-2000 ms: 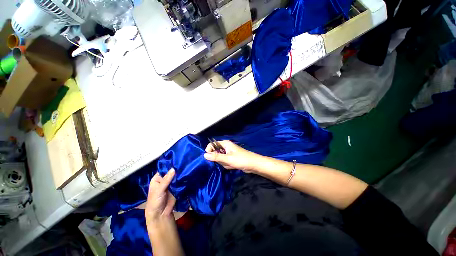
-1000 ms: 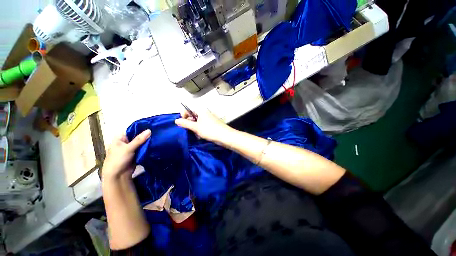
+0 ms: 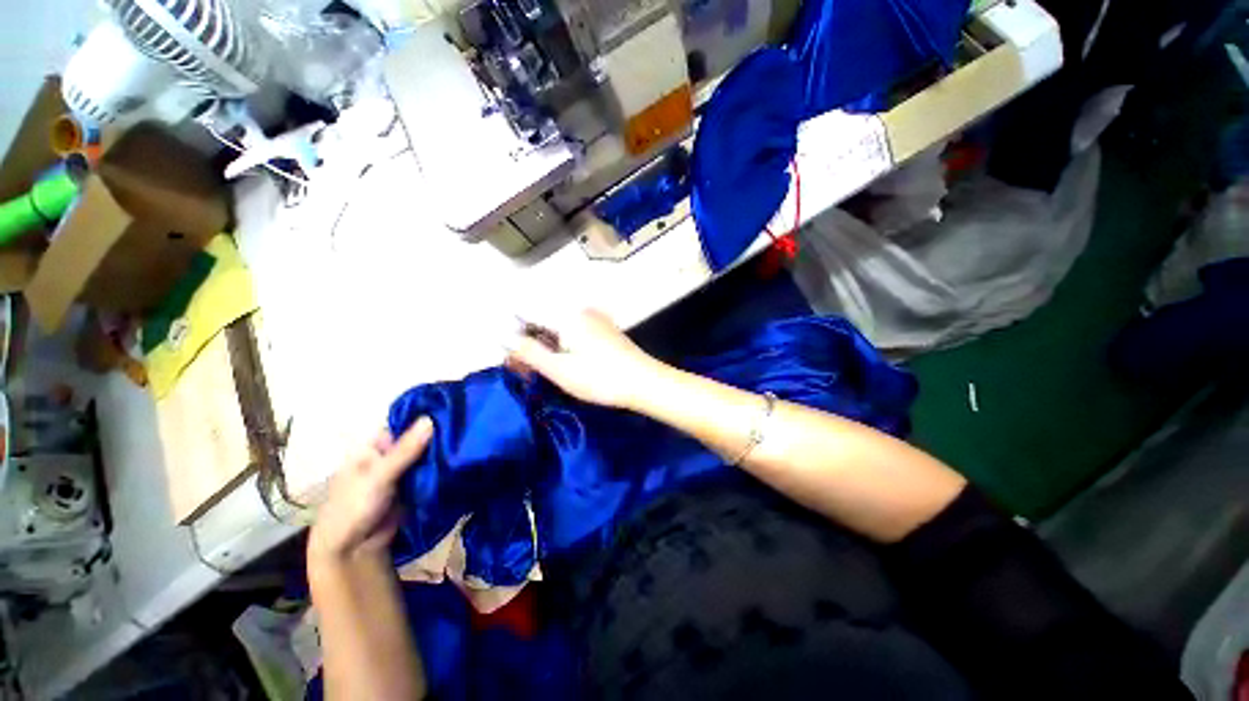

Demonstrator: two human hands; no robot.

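Observation:
A shiny royal-blue satin garment (image 3: 473, 445) is bunched on the lap against the table edge, with a beige lining (image 3: 480, 582) showing at its lower edge. My left hand (image 3: 359, 500) pinches the garment's left side between thumb and fingers. My right hand (image 3: 582, 359), with a bracelet at the wrist, is at the garment's upper right edge. It holds a small dark, thin tool (image 3: 538, 334), mostly hidden in the fingers; its exact kind cannot be told. Whether the right fingertips also touch the cloth is unclear.
A white machine table (image 3: 370, 301) runs across in front. An overlock machine (image 3: 548, 123) stands on it, with blue satin pieces (image 3: 747, 158) beside it. A fan (image 3: 178, 41), cardboard box (image 3: 130, 226), yellow cloth (image 3: 206, 308) and wooden board (image 3: 206, 425) are left. A plastic bag (image 3: 959, 267) lies right.
Over the last second both hands have moved a little down in the picture, and my left hand slightly right, with the cloth drawn closer together. The beige lining, hidden two seconds ago, shows now.

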